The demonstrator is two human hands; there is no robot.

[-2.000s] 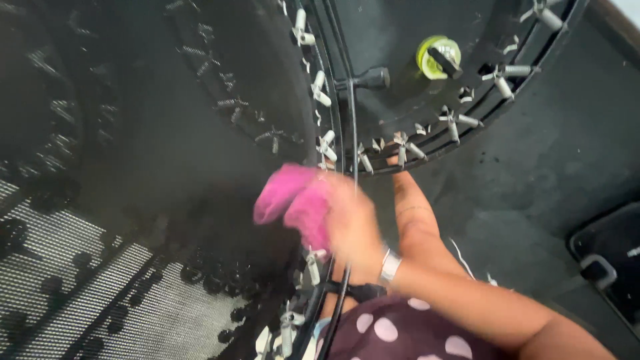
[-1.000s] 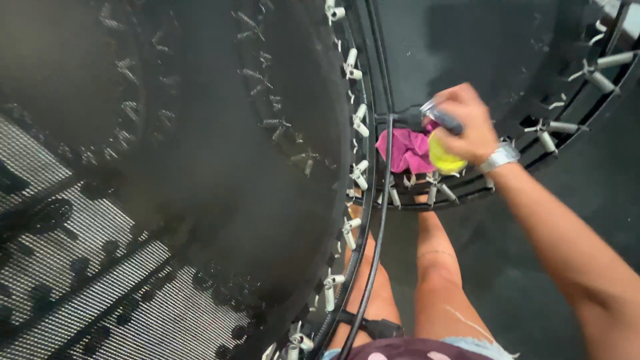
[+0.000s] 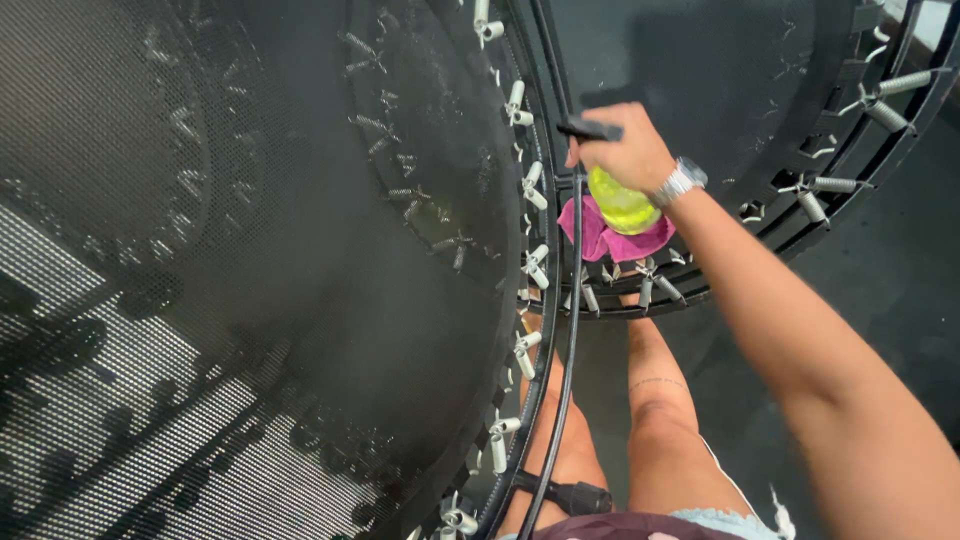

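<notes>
My right hand [image 3: 626, 146], with a metal-band watch on its wrist, grips a spray bottle [image 3: 622, 206] of yellow-green liquid by its neck; the dark spray head points left. Just below the bottle a pink cloth [image 3: 600, 238] lies on the edge of a mini trampoline's mat [image 3: 705, 97]. A second trampoline's black mat [image 3: 375, 315] fills the left side, tilted up on its rim, with pale coil springs [image 3: 534, 266] along the frame. Wet-looking specks show on this mat. My left hand is out of view.
A thin black bar [image 3: 570, 337] curves down between the two mats. A black knob or foot [image 3: 581, 496] juts from the left frame near my legs. More springs [image 3: 832, 184] line the right trampoline's rim above a dark floor [image 3: 847, 300].
The pink cloth, in my hand beside the left trampoline two seconds ago, now lies on the right mat. My right hand has taken hold of the spray bottle and has moved toward the left mat.
</notes>
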